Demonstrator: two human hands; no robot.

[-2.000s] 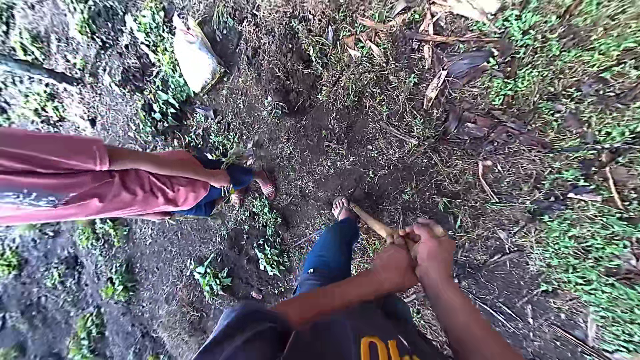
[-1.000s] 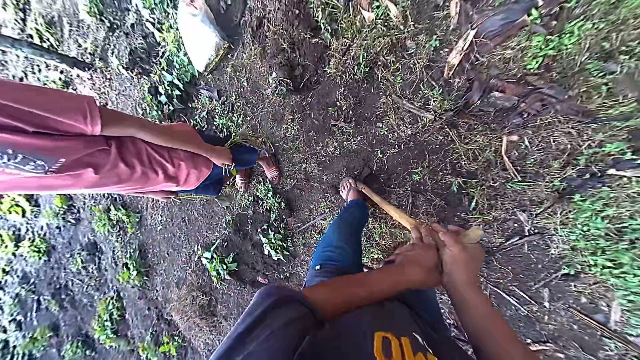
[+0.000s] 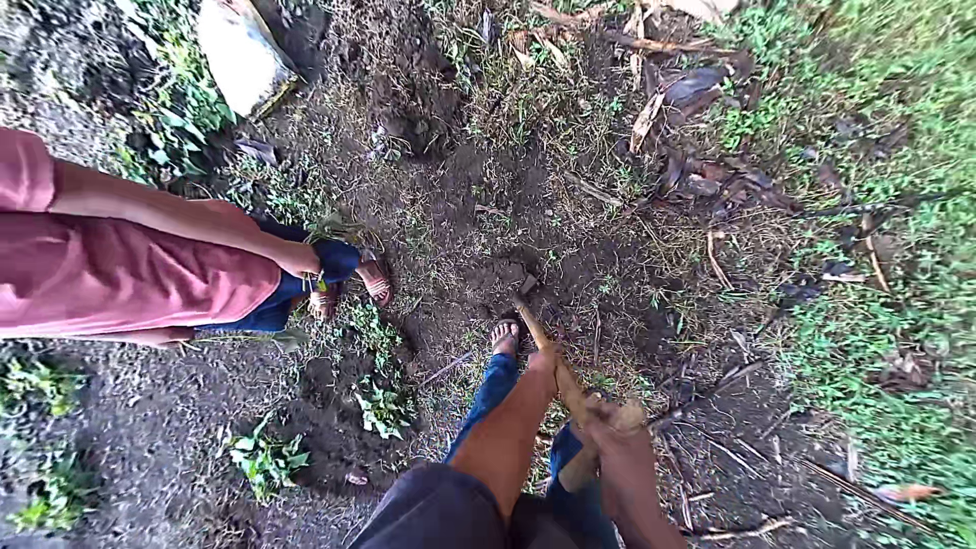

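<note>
My left hand grips the wooden handle of a hoe-like tool at about its middle. Higher on the same handle, close to its knobbed end, my right hand is closed around it. The handle slants away from me to a small dark head, which is at the soil just beyond my sandalled foot. The exact shape of the head is hard to make out.
A person in a pink shirt stands at the left, with green stalks by one hand. A white sack lies at the upper left. Leafy plants grow lower left; dry leaves and sticks litter the right side.
My left hand has moved down the handle, away from my right hand; both were close together before. The dark head now shows beyond my foot.
</note>
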